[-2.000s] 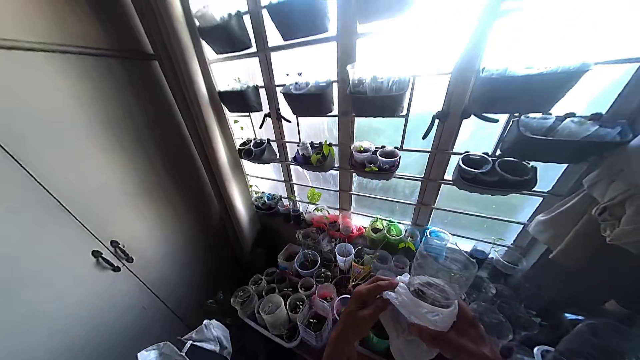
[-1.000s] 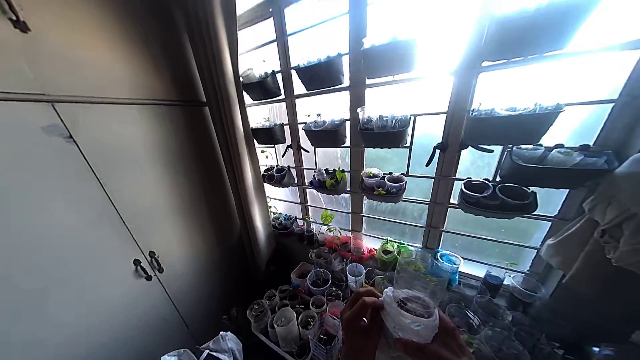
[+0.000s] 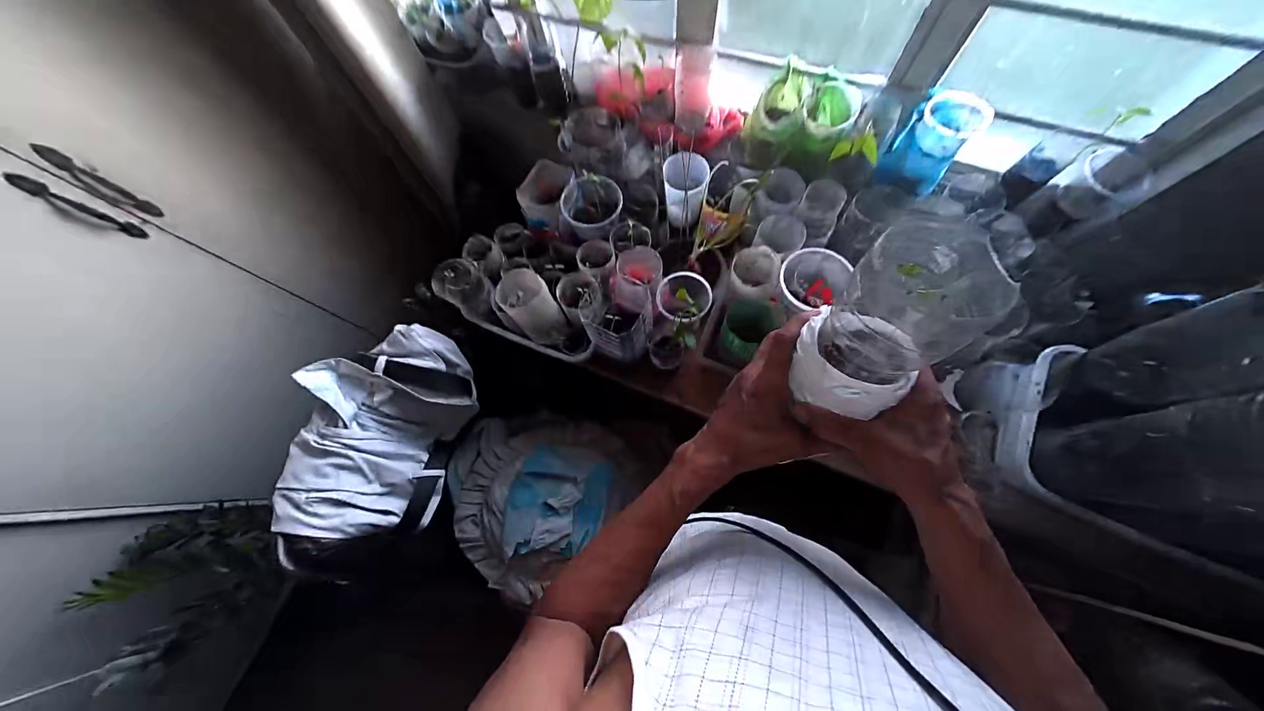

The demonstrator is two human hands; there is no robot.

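Observation:
Both of my hands hold a round container wrapped in white plastic point(image 3: 851, 387), with dark matter showing through its open top. My left hand point(image 3: 760, 400) grips its left side, and my right hand point(image 3: 904, 434) is around its right side and underneath. Just behind it stands a large clear plastic container point(image 3: 933, 281) with a few green leaves. To the left, a white-rimmed cup point(image 3: 816, 280) holds something red, and a green cup point(image 3: 748, 328) stands near my left hand.
Many plastic cups with seedlings crowd a tray point(image 3: 538, 346) on the left. Blue point(image 3: 928, 143) and green plastic-wrapped pots point(image 3: 805, 114) line the window. A grey fabric bag point(image 3: 370, 434) lies by the cabinet point(image 3: 178, 326); a white-rimmed bin point(image 3: 1032, 425) stands at right.
The view has tilted down strongly from the window racks to the cups and my arms. Both hands still hold the white-wrapped container.

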